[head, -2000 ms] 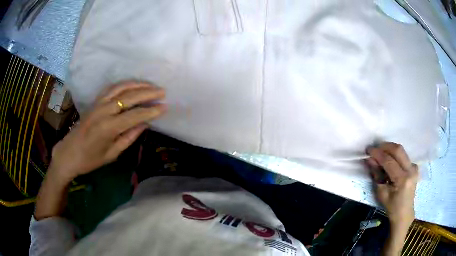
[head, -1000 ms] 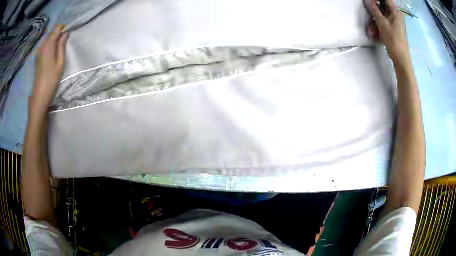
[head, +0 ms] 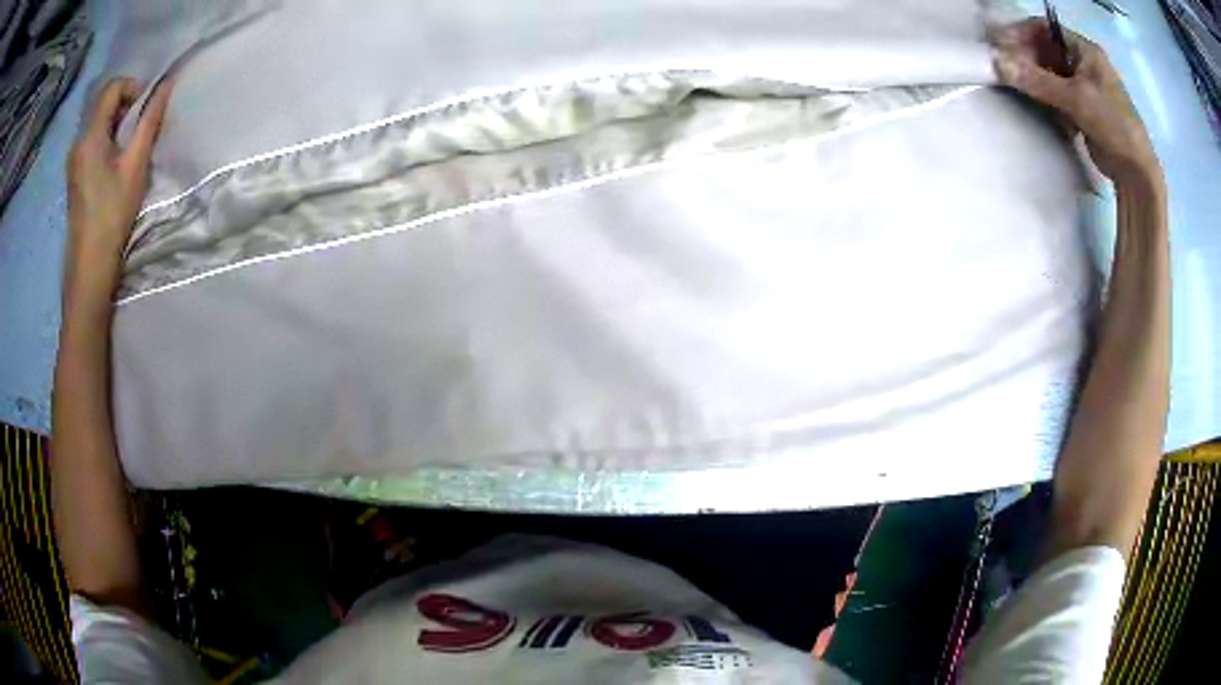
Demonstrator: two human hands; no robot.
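The light grey-beige jacket body [head: 603, 308] lies spread across the table towards me. Between its two layers a slanting opening shows crinkled, shinier lining [head: 442, 167], edged above and below by thin white piping [head: 362, 241]. My left hand [head: 118, 154] is at the jacket's left edge, with cloth between thumb and fingers. My right hand [head: 1071, 83] holds the cloth at the right end of the opening. A small dark tool, likely thread snips [head: 1056, 38], sticks up from my right hand; the rest of it is hidden in the hand.
The pale blue-white table [head: 536, 493] has a worn, shiny front edge. Crumpled grey fabric [head: 38, 80] lies at the far left, and more dark-looking fabric [head: 1196, 51] at the far right. Yellow wire racks [head: 30, 562] stand below both sides. The green floor shows beneath.
The jacket was turned from its plain seamed side to show the piped opening. Since one second ago, the opening has shifted slightly away, and my right hand has moved slightly right and nearer.
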